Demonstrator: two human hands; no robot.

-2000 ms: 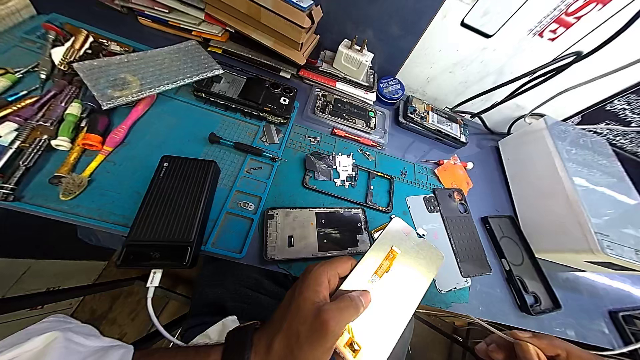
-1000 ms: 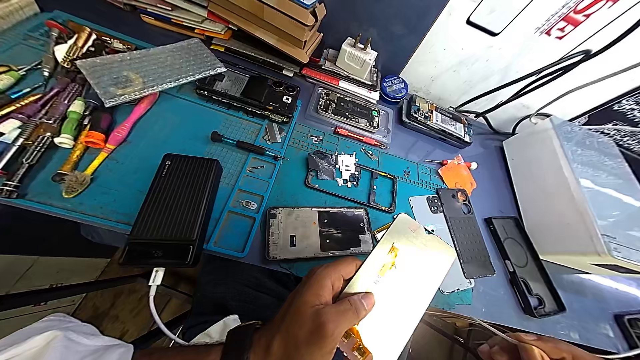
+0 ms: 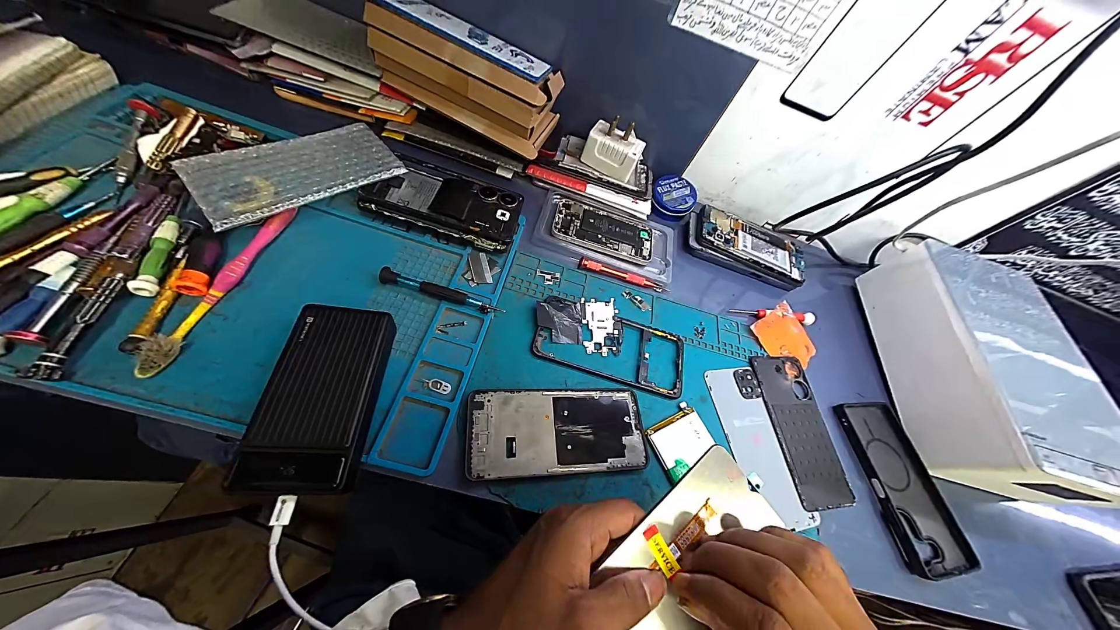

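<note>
My left hand [image 3: 569, 569] grips a phone display panel [image 3: 731, 481] by its left edge, the pale metallic back facing up. The fingers of my right hand [image 3: 770, 573] rest on the panel, at an orange flex cable [image 3: 696, 525] with a yellow and red sticker [image 3: 661, 551]; whether they pinch the cable is hard to tell. Just beyond the panel lies a phone battery [image 3: 681, 442], partly covered by it. A bare phone frame [image 3: 556, 435] lies on the teal mat to the left. Behind it, a black mid-frame [image 3: 656, 359] has a white metal shield [image 3: 601, 325] on it.
A black power bank [image 3: 315, 394] with a white cable stands left, beside many screwdrivers and brushes [image 3: 157, 254]. Opened phones [image 3: 604, 229] line the back. To the right lie a phone back cover [image 3: 757, 437], a black case [image 3: 906, 490] and a large pale box [image 3: 954, 367].
My right hand has come from the lower right edge onto the panel. The panel, still in my left hand, sits lower, and a yellow and red sticker now shows at its cable.
</note>
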